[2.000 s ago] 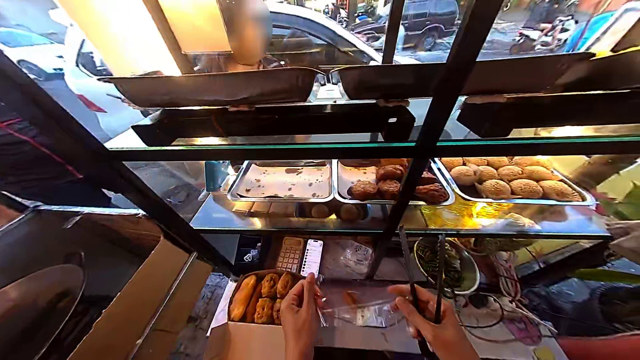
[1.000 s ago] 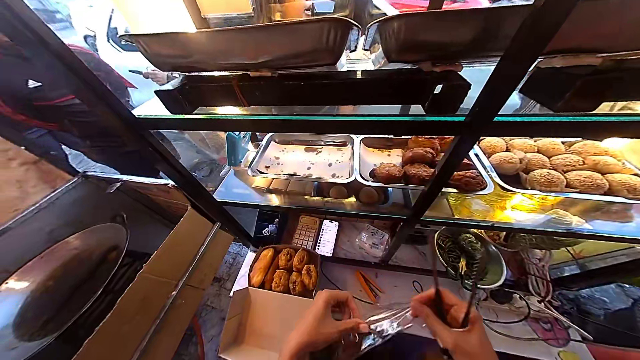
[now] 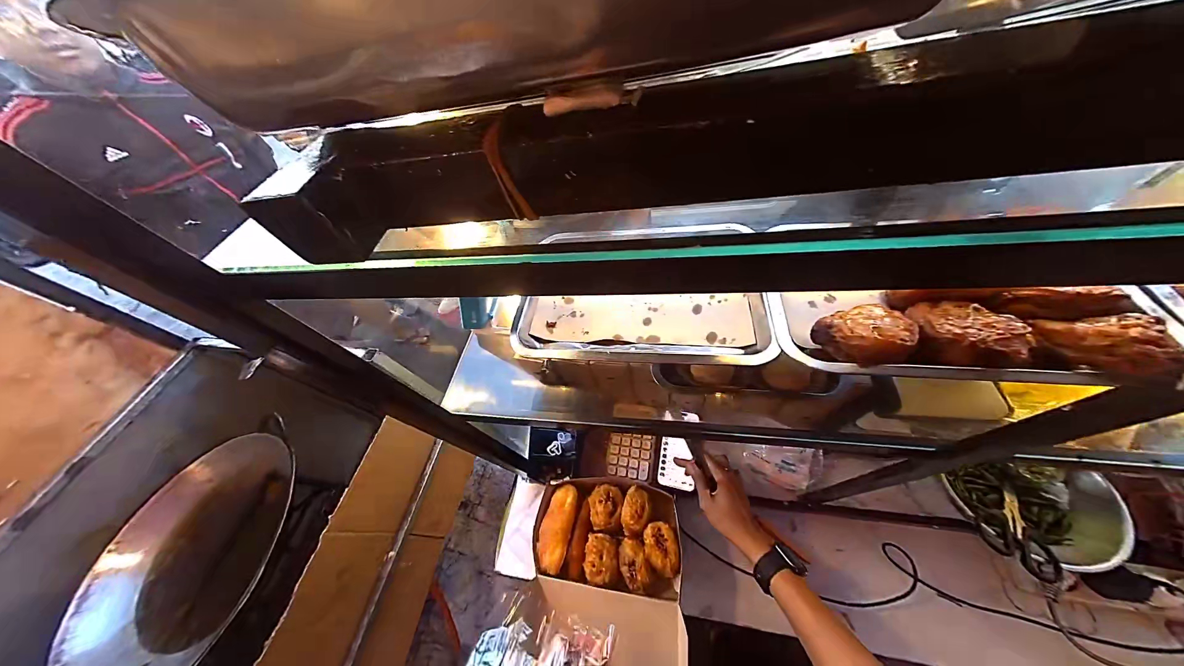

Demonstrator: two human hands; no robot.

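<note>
My right hand (image 3: 726,504), with a black watch on its wrist, reaches in from the lower right. Its fingertips are at the right edge of a phone (image 3: 678,462) with a lit screen. A dark, narrow thing shows at the fingers; whether the hand grips it is unclear. My left hand is out of view. Left of the right hand, an open cardboard box (image 3: 680,592) holds several browned fried pieces (image 3: 603,555) and longer fried pieces (image 3: 558,532). Clear plastic packets (image 3: 546,643) lie at the box's lid. A calculator (image 3: 631,455) is beside the phone.
Dark metal bars and a glass shelf (image 3: 647,250) cross above the counter. Metal trays, one holding fried food (image 3: 971,335), stand behind. At left are a large pan (image 3: 185,555) and a cardboard sheet (image 3: 356,546). A bowl (image 3: 1101,532) and black cable (image 3: 911,592) are at right. A person (image 3: 139,157) stands beyond.
My right hand has moved from the clear plastic to the phone. My left hand has left the view. Packets now show at the box's lid. The view has shifted and drawn closer to the shelf.
</note>
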